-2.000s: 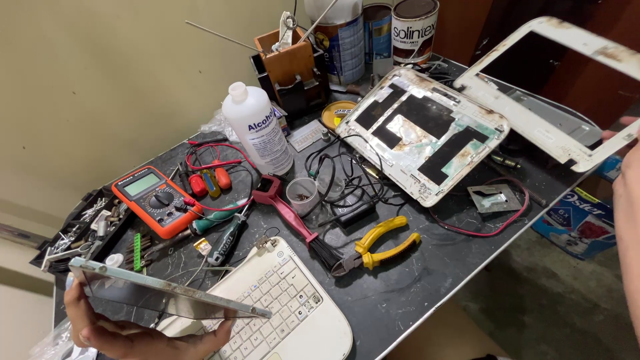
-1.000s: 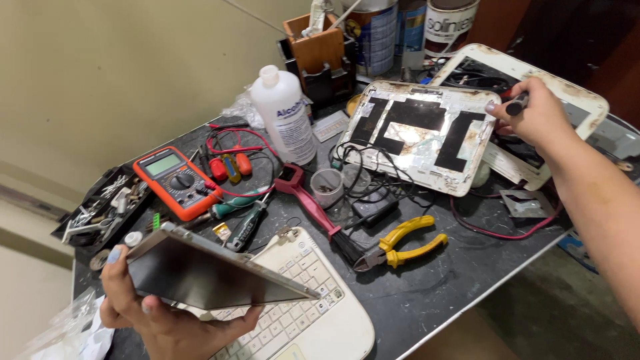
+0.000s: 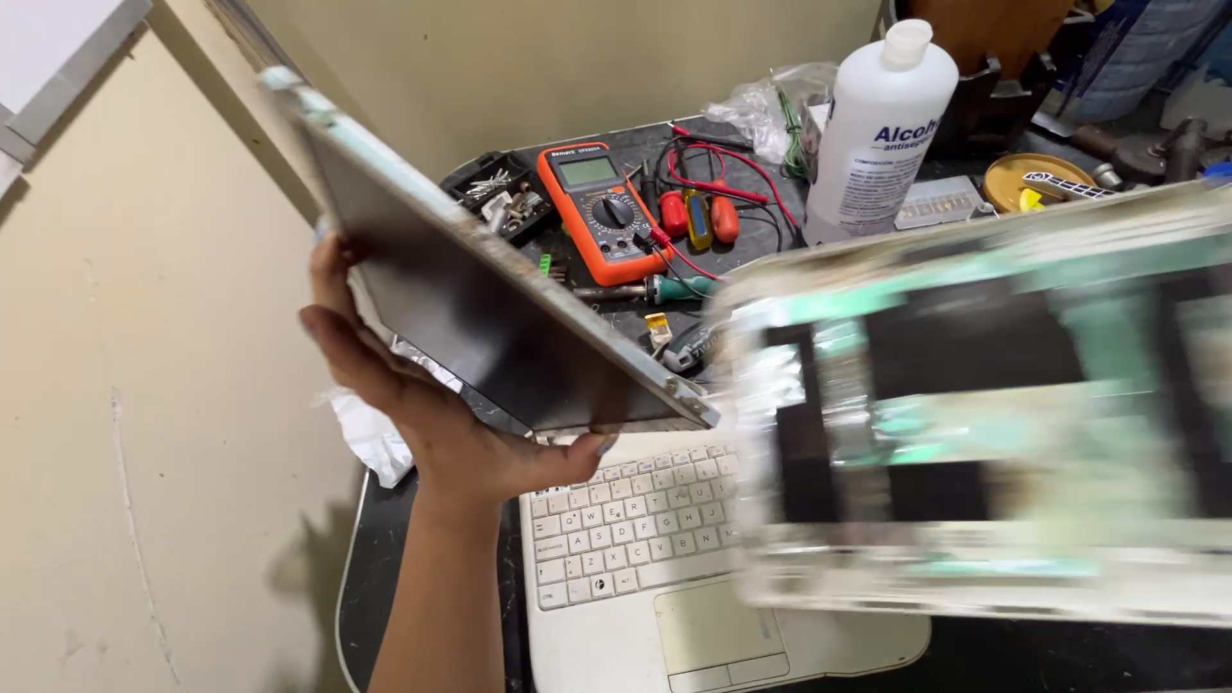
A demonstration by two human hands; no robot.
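My left hand (image 3: 452,414) grips a dark LCD laptop screen panel (image 3: 481,308) by its edges, tilted steeply above the white laptop base. The base (image 3: 828,635) with its white keyboard (image 3: 635,520) lies on the black table. At the right, a white laptop lid cover (image 3: 1030,568), inner side with black patches and foil facing me, is raised in front of the table and blurred by motion. It hides the right part of the keyboard. My right hand is not in view.
Behind stand an alcohol bottle (image 3: 881,144) and an orange multimeter (image 3: 604,214) with red and black leads. Near them lie a soldering iron (image 3: 674,289), screwdrivers (image 3: 698,219), a tray of screws (image 3: 500,197), a plastic bag (image 3: 770,106) and a yellow lid (image 3: 1039,181).
The lid cover, lying at the back right with my right hand at its edge one second ago, is now raised close to the view. My left hand still holds the screen panel. The view has swung left.
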